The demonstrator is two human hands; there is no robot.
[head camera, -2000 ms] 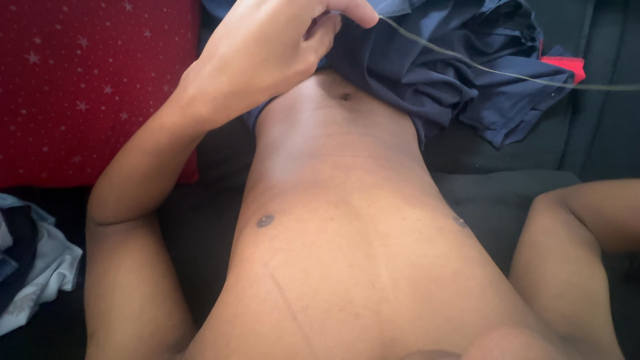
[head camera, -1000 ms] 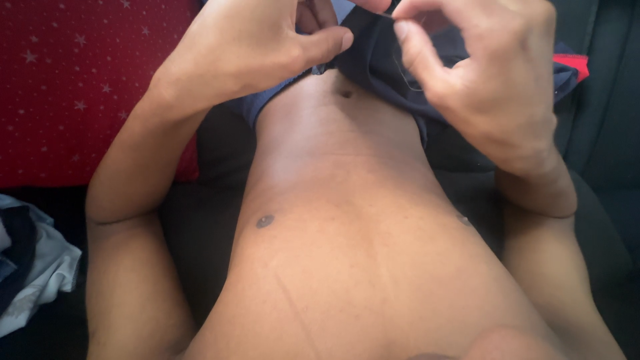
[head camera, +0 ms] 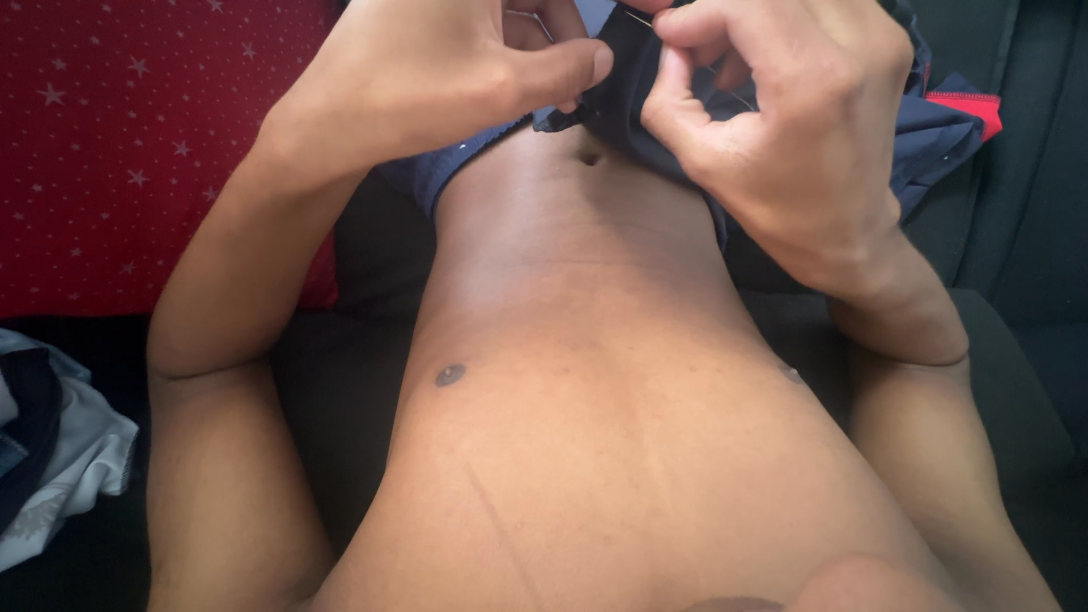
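At the top centre, my left hand [head camera: 476, 76] holds a bunched edge of navy cloth [head camera: 625, 81] over my lap, its thumb pointing right. Beside it, my right hand [head camera: 782, 110] pinches a thin, needle-like piece [head camera: 637, 17] between thumb and index finger; whether it is a needle or stiff thread cannot be told. A fine thread [head camera: 735, 98] loops below the right fingers. The upper parts of both hands and some of the cloth are cut off by the frame's top edge.
A red cushion with a star pattern [head camera: 102, 170] lies on the left, above crumpled white and dark clothes [head camera: 93, 459]. Dark seat upholstery [head camera: 1020, 170] surrounds my bare torso. More navy cloth with a red patch [head camera: 969, 110] lies beyond my right hand.
My right hand, out of view two seconds ago while the thread ran off to the right, has come in beside my left hand. The thread no longer stretches across to the right edge.
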